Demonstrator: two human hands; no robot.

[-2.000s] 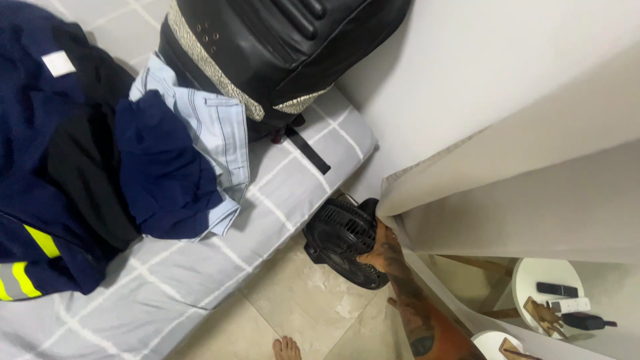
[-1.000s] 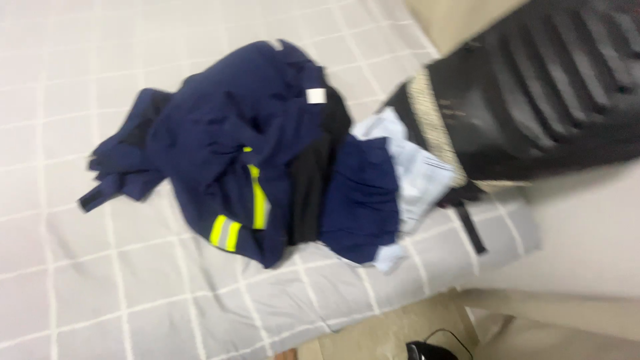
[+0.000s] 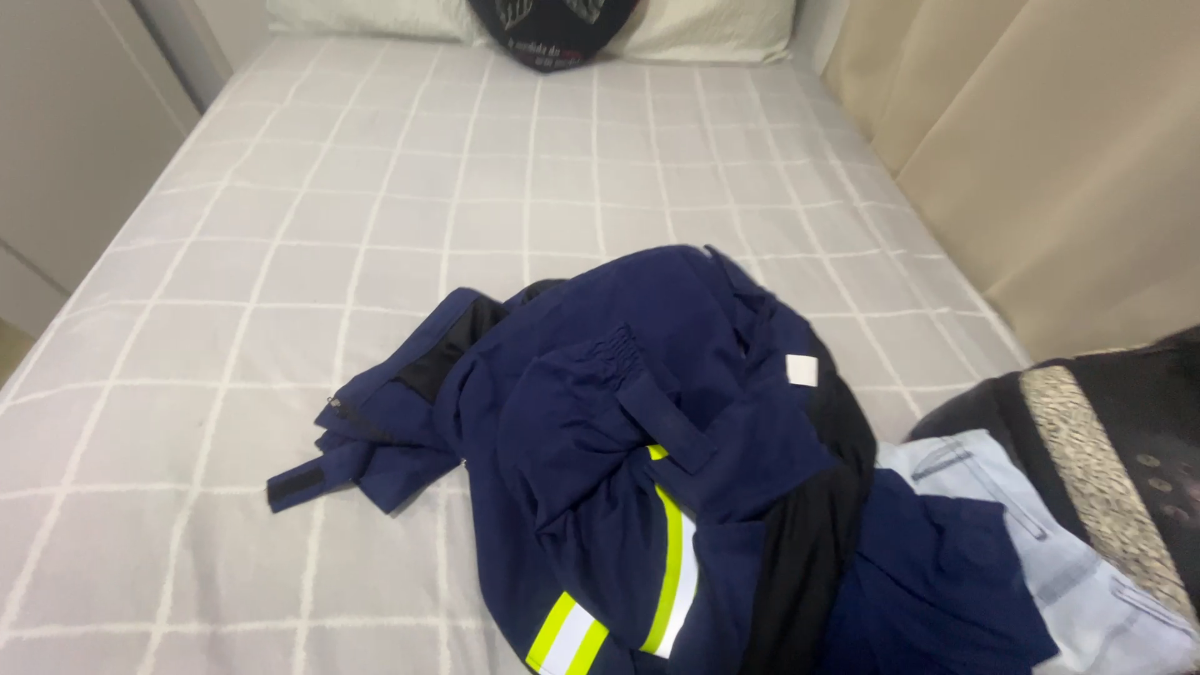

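Observation:
Neither of my hands shows in the head view now. A crumpled navy work garment point(image 3: 600, 412) with yellow and silver reflective bands lies on a grey checked bed sheet point(image 3: 234, 403). Its strap end points left, and a white tag point(image 3: 802, 370) is on its right part. Black fabric point(image 3: 797, 562) runs down its right side. Against that side lies a dark blue cloth item point(image 3: 937, 572), partly over light blue denim point(image 3: 994, 478). A black bag point(image 3: 1153, 422) with a speckled light band is at the right edge, touching the denim.
Light pillows point(image 3: 712, 33) stand at the head of the bed, with a dark cap-like item point(image 3: 558, 33) bearing writing between them. A beige curtain point(image 3: 1050, 159) hangs along the right side. Grey panels point(image 3: 84, 131) border the bed on the left.
The view has swung from the floor beside the bed up to the bed and its pillows. A hand at the black fan two seconds ago is out of view now.

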